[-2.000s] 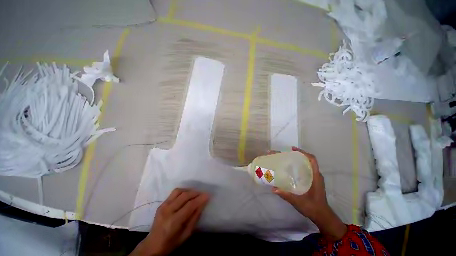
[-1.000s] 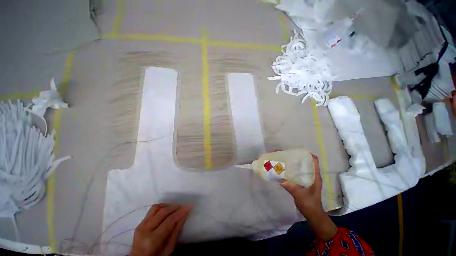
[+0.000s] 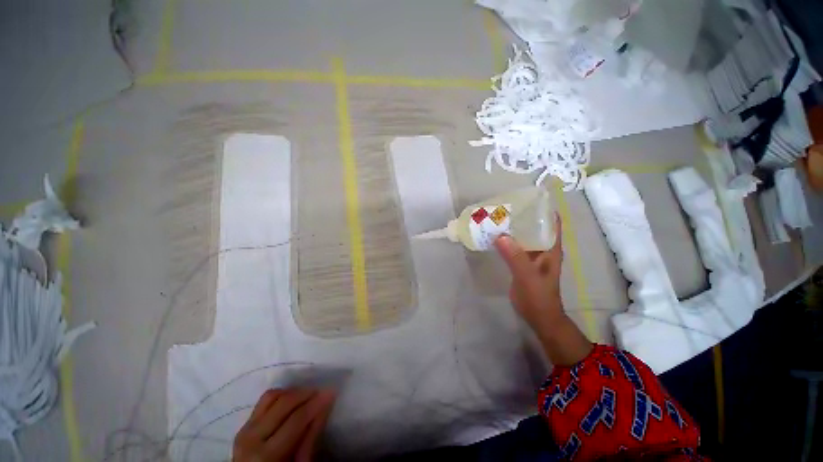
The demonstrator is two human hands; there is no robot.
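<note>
A white cut panel [image 3: 257,235] lies flat, with two upright straps and a U-shaped opening between them. My right hand [image 3: 534,271] holds a clear glue bottle [image 3: 519,221] on its side, with red and orange diamond labels. Its thin nozzle points left, and the tip is at the inner edge of the right strap; whether it touches the fabric I cannot tell. My left hand [image 3: 284,424] rests on the lower body of the panel, fingers bent together and partly cut off by the bottom edge. Whether it grips anything I cannot tell.
A bundle of cut tapes [image 3: 27,334] lies at the left edge. A curly tape pile [image 3: 532,126] lies at the upper right. A puffy white U-shaped stack [image 3: 650,289] sits at the right table edge, with stacked cut pieces [image 3: 753,77] beyond. Loose threads cross the panel.
The view has shifted to the right. My right hand has moved the glue bottle from the lower right of the U opening up along the right strap. My left hand stays low on the panel.
</note>
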